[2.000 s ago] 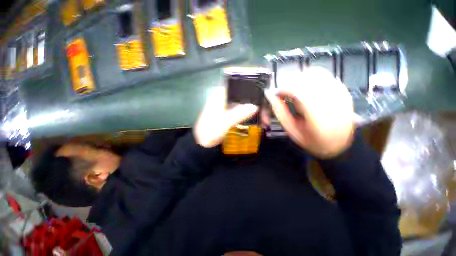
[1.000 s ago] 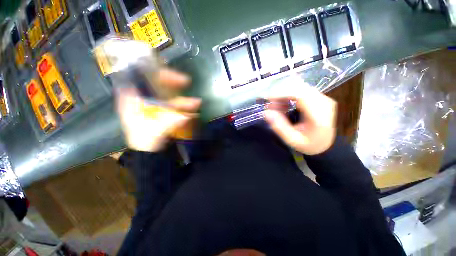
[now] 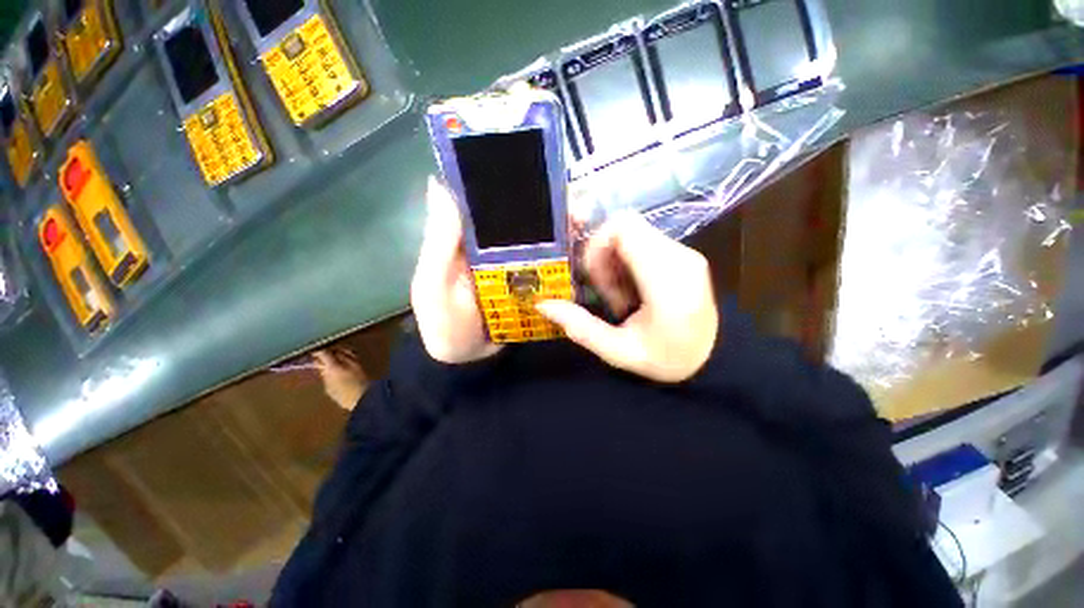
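A keypad phone (image 3: 506,190) with grey surround, dark screen and yellow keys is held upright over the bench edge, screen facing up. My left hand (image 3: 447,285) grips its left side and lower part. My right hand (image 3: 648,303) is at its lower right, thumb on the keypad; its curled fingers are partly hidden, and I cannot tell whether they hold anything else. Behind the phone, a clear carrier film with black-bordered screen lenses (image 3: 693,74) lies on the bench.
A blister tray (image 3: 279,160) at left holds phones face up (image 3: 312,71) and orange phones back up (image 3: 102,214). Crumpled clear film (image 3: 939,249) fills a carton at right. Another person's hand (image 3: 341,378) shows below the bench edge. A blue and white box (image 3: 981,511) is at lower right.
My left hand has moved right from the tray, bringing a phone before me. My right hand has moved left and down onto it. Another person's hand has appeared at lower left.
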